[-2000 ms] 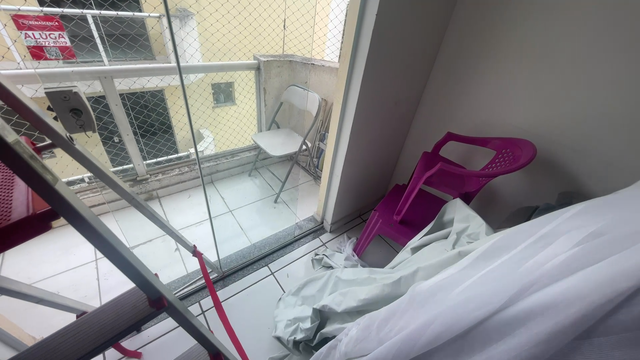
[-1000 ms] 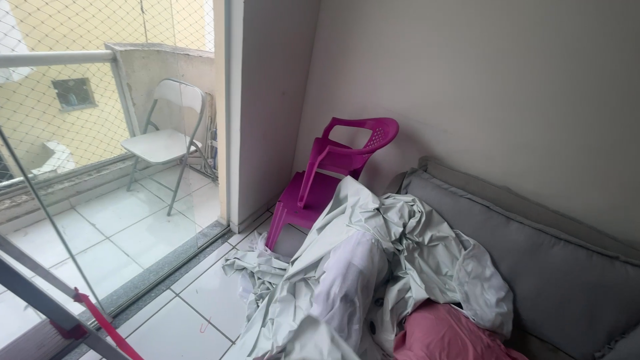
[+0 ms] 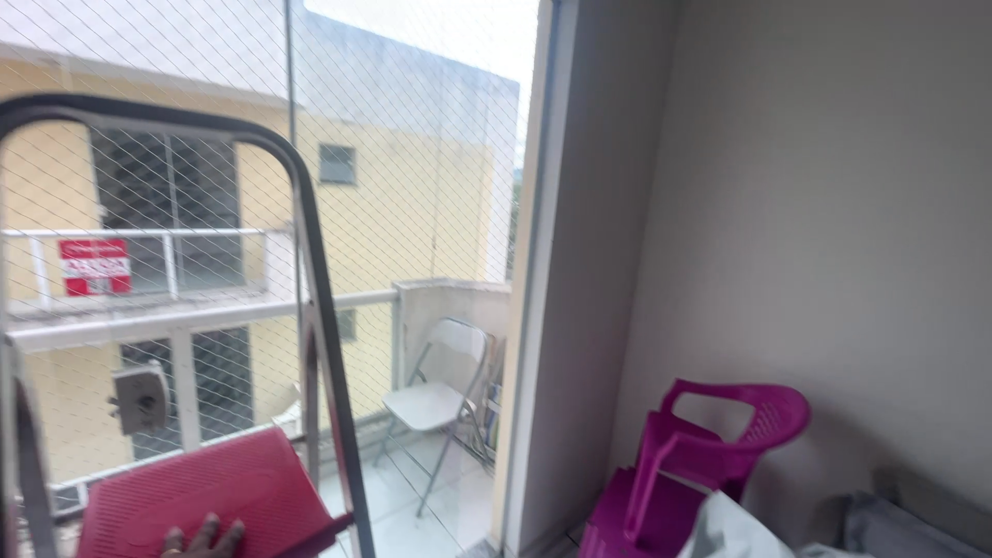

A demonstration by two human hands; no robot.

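Note:
My left hand [image 3: 203, 540] rests at the bottom edge of the view, its fingers spread over the ribbed red plastic step [image 3: 205, 484] of a folding stepladder. A ring shows on one finger; the rest of the hand is cut off. The ladder's rounded metal frame [image 3: 329, 372] rises around the step. My right hand is out of view. Pale fabric [image 3: 728, 531] shows at the lower right, away from the visible hand.
Behind the ladder are a glass panel and a netted balcony with a railing [image 3: 209, 318] and a white folding chair [image 3: 425, 404]. Magenta plastic chairs [image 3: 647, 504] stand by the wall [image 3: 821, 201]. Part of a grey sofa [image 3: 907, 527] is at the lower right.
My left hand has come into view on the red step. The view has swung up and left since one second ago, so much of the pale fabric and sofa is now out of frame.

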